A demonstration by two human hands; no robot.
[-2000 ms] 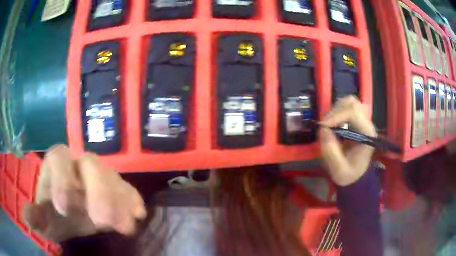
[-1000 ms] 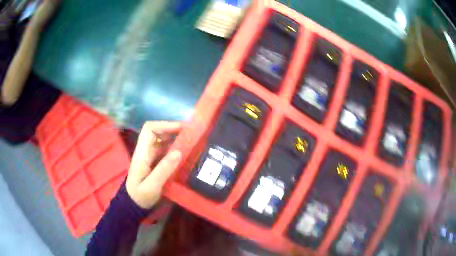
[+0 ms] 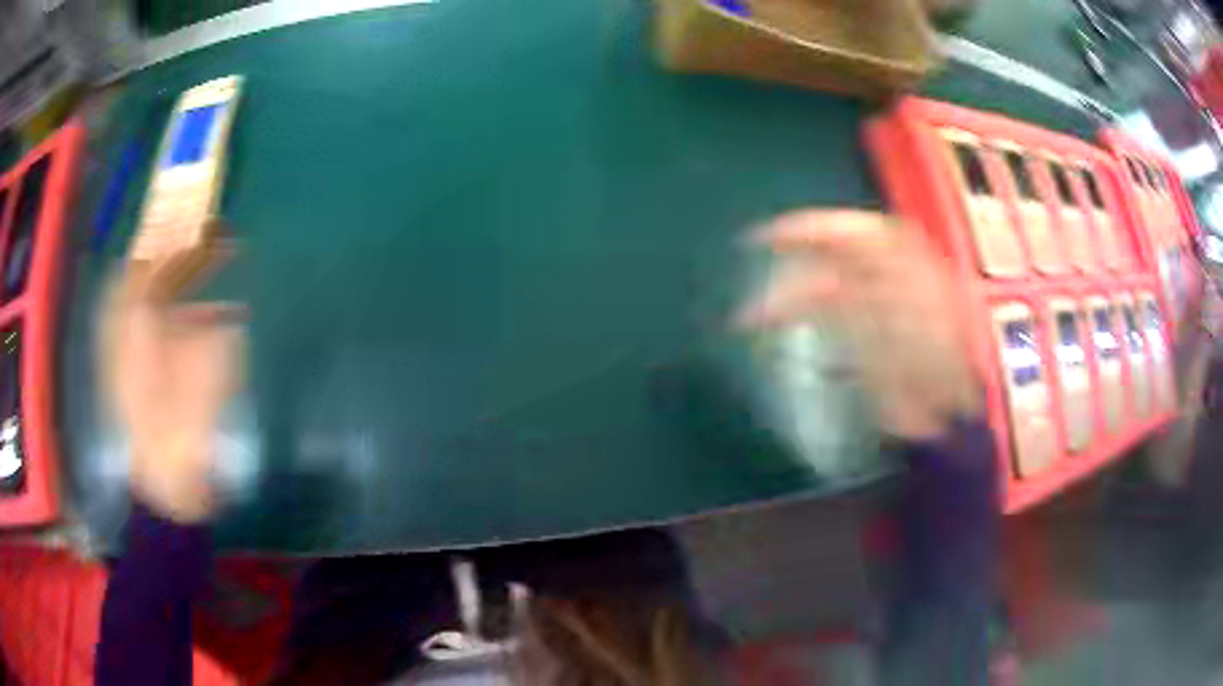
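Observation:
A gold keypad phone (image 3: 195,154) with a lit blue screen lies face up on the green mat (image 3: 496,268) at upper left. My left hand (image 3: 175,369) is blurred, with its fingers at the phone's lower end; whether it grips the phone cannot be told. My right hand (image 3: 858,308) is blurred over the mat, just left of the right phone tray (image 3: 939,221). Its fingers point left; whether it holds anything cannot be told. The right tray holds several gold phones (image 3: 1026,389) face up in two rows.
A red tray (image 3: 43,362) with black phone backs is cut off at the left edge. A thin blue stick (image 3: 118,188) lies beside it. An open brown cardboard box (image 3: 791,51) stands at the top. Another red tray (image 3: 1160,188) lies at far right.
The tray of phone backs has gone from the centre of view to the far left, baring the mat. My left hand has left that tray's edge. My right hand shows again, and the view has turned.

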